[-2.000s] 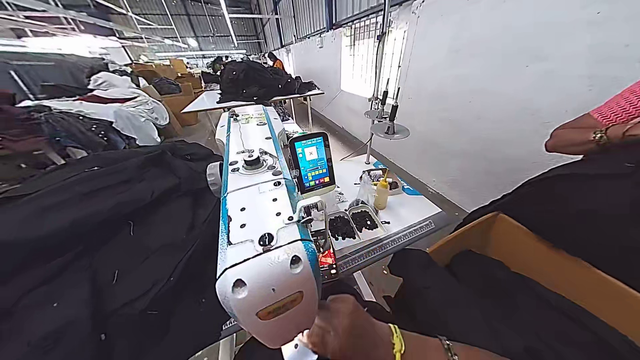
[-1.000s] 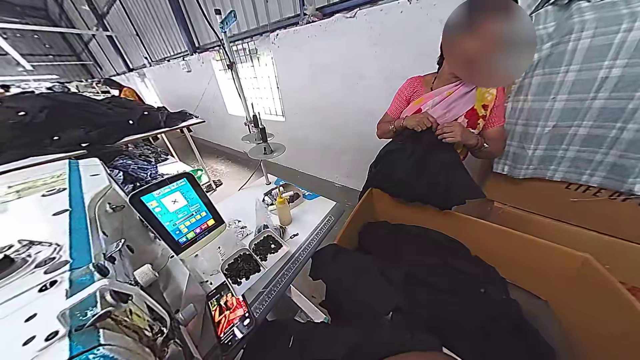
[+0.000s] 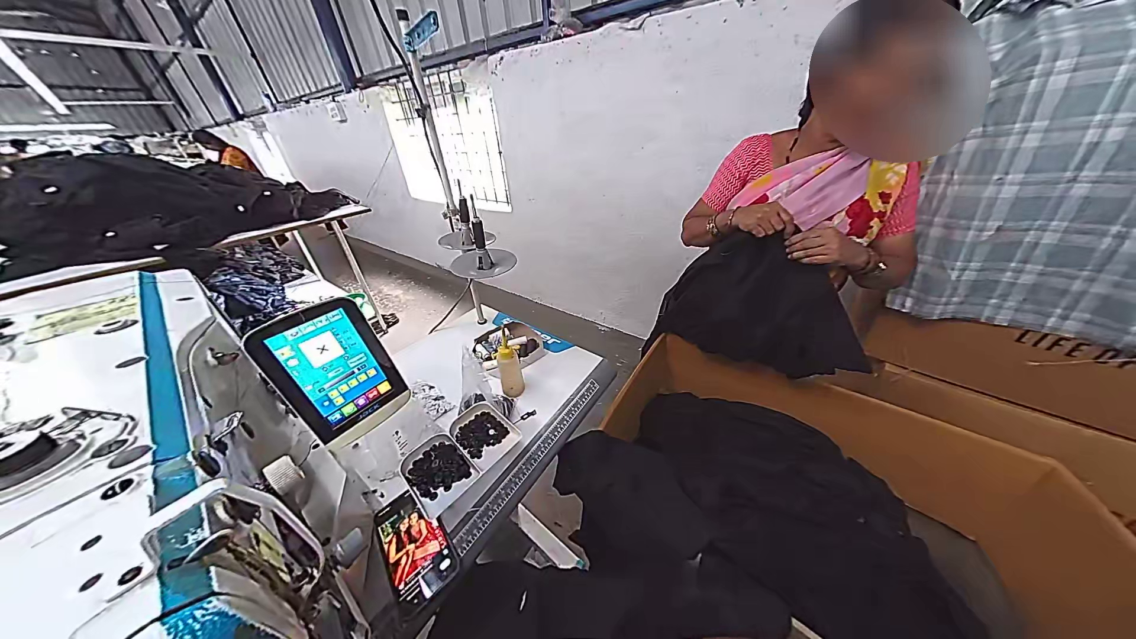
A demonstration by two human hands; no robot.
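Observation:
Neither my left hand nor my right hand shows in the frame now. Black cloth [image 3: 621, 595] lies along the bottom edge, and more black garments [image 3: 772, 479] are heaped in a cardboard box [image 3: 932, 479] at the right. At the left stands an industrial sewing machine [image 3: 80, 444] with a lit control panel [image 3: 328, 364]. Beside it, two white trays hold small black buttons: one tray [image 3: 439, 470] sits nearer the machine, the other [image 3: 484, 433] farther right. A phone [image 3: 414, 548] with a lit screen leans at the table's near edge.
Behind the box, a co-worker [image 3: 799, 195] holds black cloth [image 3: 763, 302] in both hands. A yellow-capped bottle [image 3: 510, 368] and a thread stand [image 3: 482, 262] are on the machine table [image 3: 568, 373]. Checked cloth [image 3: 1029, 177] hangs at the right; a table of black garments [image 3: 133, 204] stands behind the machine.
The view has swung far to the right and come closer. A hand of mine, seen by the machine head two seconds ago, is out of sight now. The co-worker holds the black cloth as before.

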